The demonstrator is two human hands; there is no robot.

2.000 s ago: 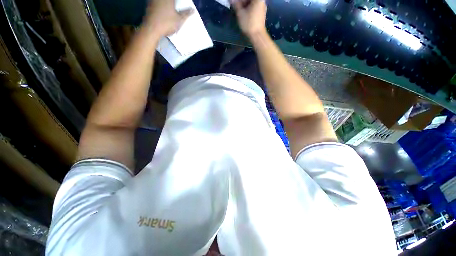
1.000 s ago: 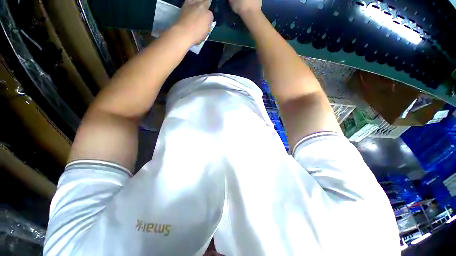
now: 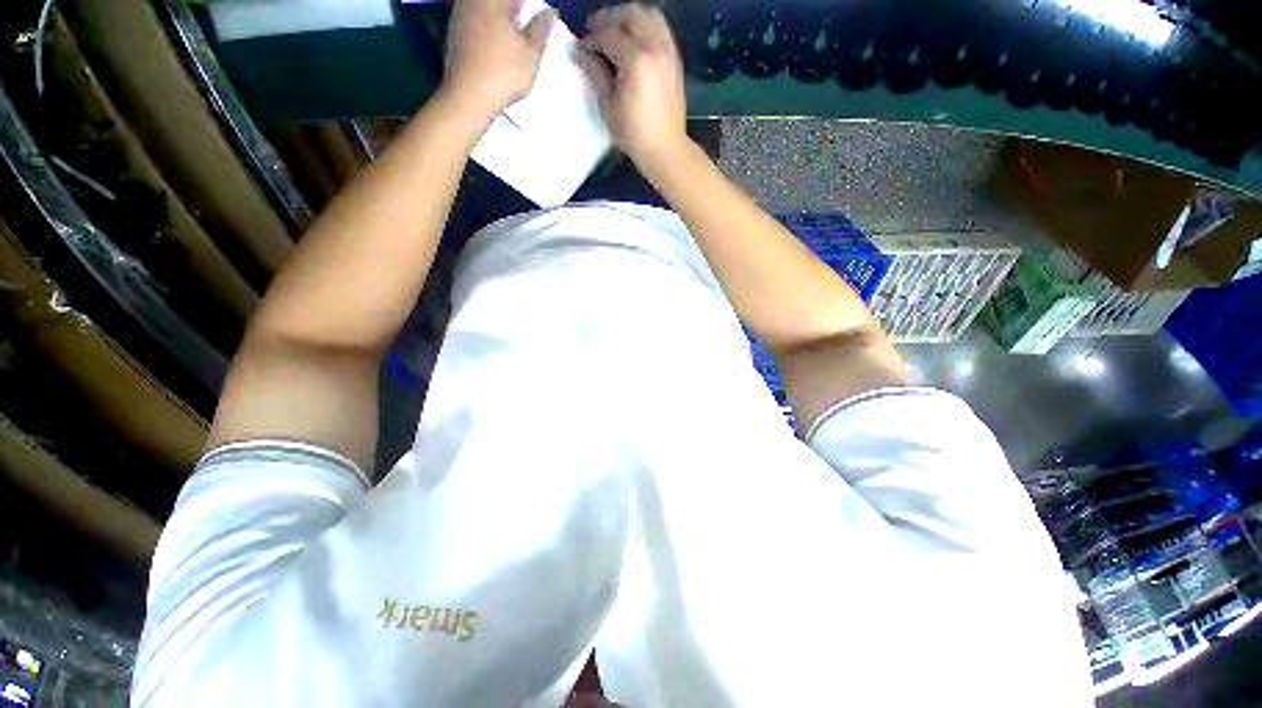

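Observation:
A white label sheet [image 3: 551, 138] is held over the near edge of the bench, above my lap. My left hand [image 3: 491, 53] grips its left side near the top of the picture. My right hand [image 3: 637, 72] is at its upper right edge, fingers bent against the sheet; whether they pinch a label is too small to tell. Glossy black parts [image 3: 886, 42] with drop-shaped holes and a scalloped edge lie on the bench to the right.
The green bench edge [image 3: 886, 105] runs across the top. A white sheet [image 3: 298, 17] lies at the upper left. Brown cartons [image 3: 166, 208] stand at left. A white crate [image 3: 948, 288], an open cardboard box [image 3: 1093, 208] and blue bins [image 3: 1225, 339] are at right.
The hands have come together at the sheet, which now shows in full again. My right hand has moved left, off the black parts. The view has shifted along the bench.

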